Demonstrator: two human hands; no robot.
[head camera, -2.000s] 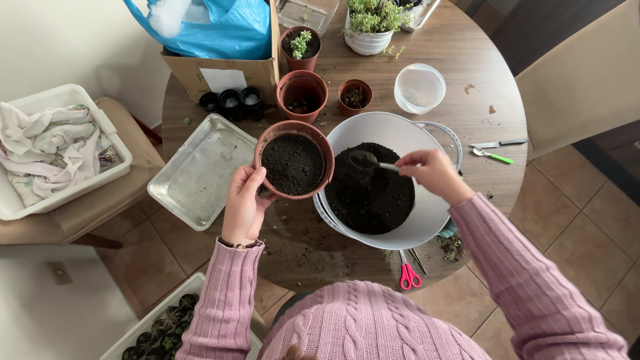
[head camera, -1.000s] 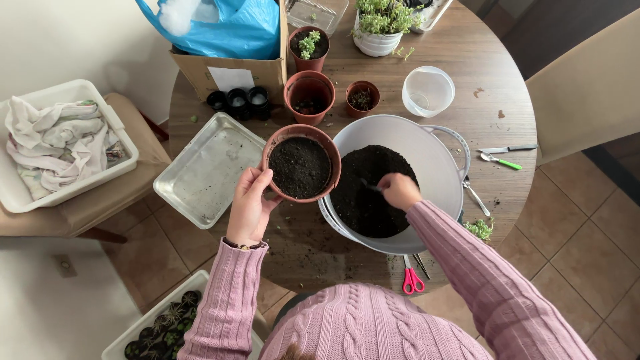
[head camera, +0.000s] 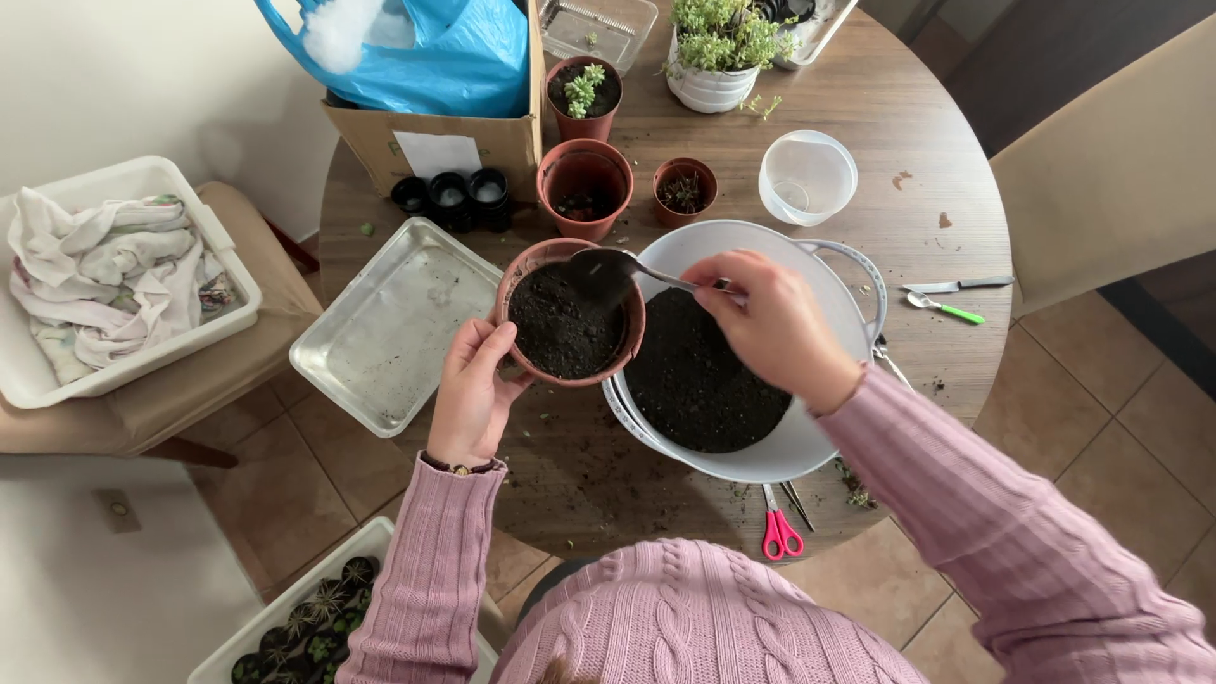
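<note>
My left hand (head camera: 478, 385) grips the rim and side of a terracotta-coloured plant pot (head camera: 570, 372) holding dark soil (head camera: 560, 328). In my right hand (head camera: 774, 323) is the handle of a metal spoon (head camera: 603, 271), whose dark bowl is tilted over the soil inside that pot. Beneath my right hand stands a white tub (head camera: 817, 442) with loop handles, part filled with dark potting soil (head camera: 708, 394). The held pot overlaps the tub's left rim in view. Behind it are a larger brown pot (head camera: 584, 185) with a little soil and a small brown pot (head camera: 684, 190).
A metal tray (head camera: 399, 323) lies left, below black small pots (head camera: 449, 195) and a cardboard box (head camera: 380, 147). A clear plastic cup (head camera: 807, 179), a knife (head camera: 959, 284) and a green-handled spoon (head camera: 945, 307) are at right. Pink-handled scissors (head camera: 781, 534) lie near the table's front edge.
My right hand, in the tub's soil one second ago, has moved up with the spoon, whose bowl is now over the held pot. My left hand still holds the pot.
</note>
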